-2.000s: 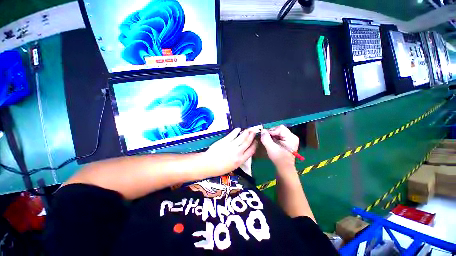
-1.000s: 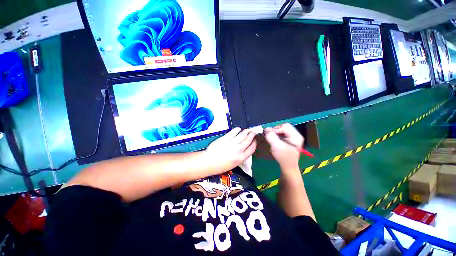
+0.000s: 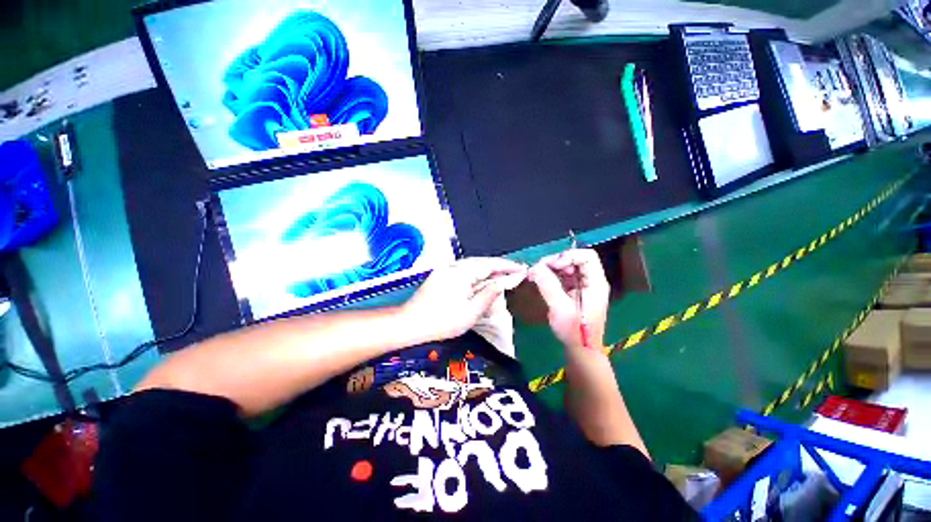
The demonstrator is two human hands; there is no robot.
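Note:
My left hand and my right hand meet at the bench's front edge, right of the dual-screen laptop. Their fingertips pinch a tiny pale part between them, too small to make out. My right hand also holds a slim red-handled tool; its red end lies against the palm by the wrist and its thin tip points up past the fingers. Both laptop screens are lit with blue swirl wallpaper.
A green strip tool lies on the black mat with slim tools beside it. A keyboard laptop and open laptop bases stand at right. A black cable runs at left, near a blue bundle.
My right hand has turned; the red tool has swung from slanting outward to nearly upright. My left fingers have closed up more. The camera view has shifted slightly.

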